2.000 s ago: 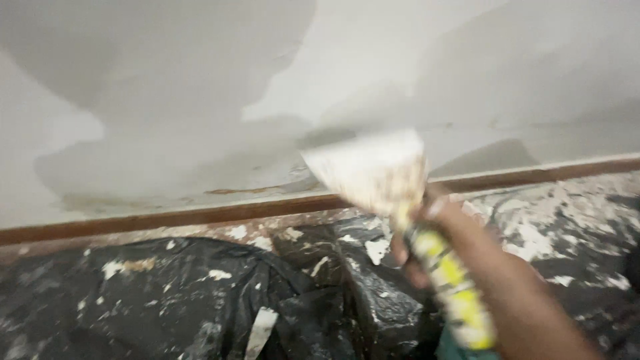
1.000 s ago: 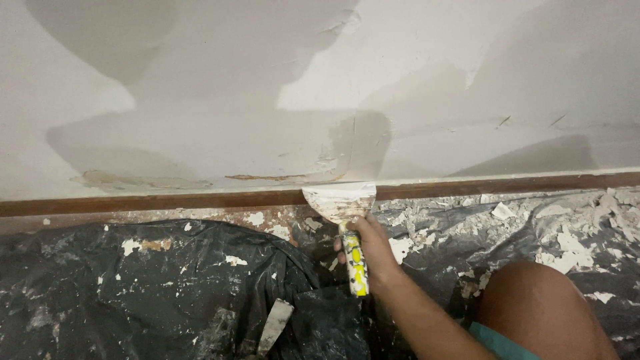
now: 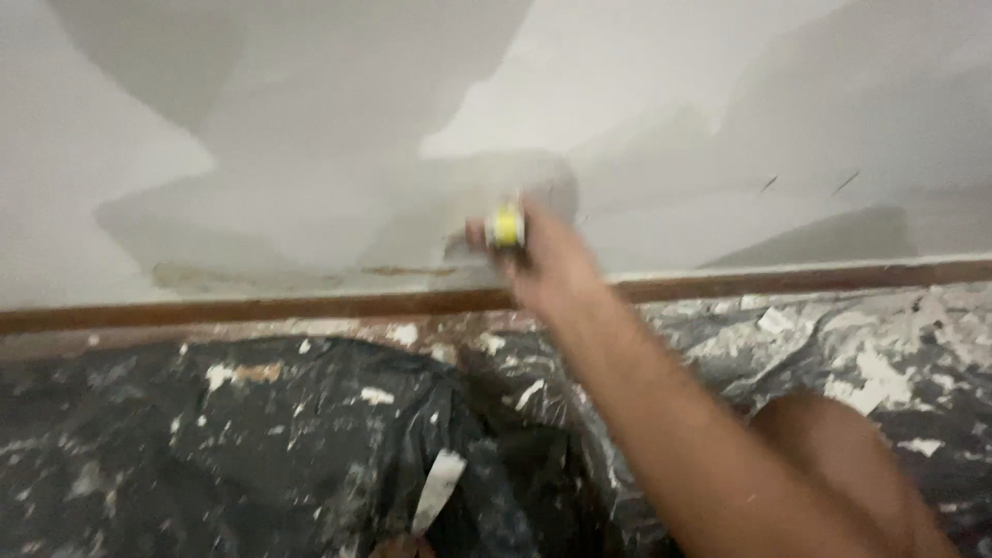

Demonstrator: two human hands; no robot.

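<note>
My right hand (image 3: 542, 256), blurred by motion, is closed around the yellow, black and white handle of a wide putty knife (image 3: 507, 227). It is in front of the wall, just above the brown wooden strip. The handle end faces me, and the blade is hidden behind the handle and hand. At the bottom edge, a small part of my left hand (image 3: 403, 547) shows at the base of a narrow, white-smeared putty knife blade (image 3: 439, 490), which points up over the black plastic sheet. Most of that hand is out of view.
The wall (image 3: 325, 155) has grey and whitish patches, a brown crack low down and dark scratches at right. A brown wooden strip (image 3: 194, 311) runs along its foot. Black plastic sheeting (image 3: 232, 442) with whitish flakes covers the floor. My bare knee (image 3: 821, 434) is at lower right.
One second ago the wide blade was at the wooden strip, seen face on. My right hand has since moved up to the wall, and the handle has turned end-on towards me.
</note>
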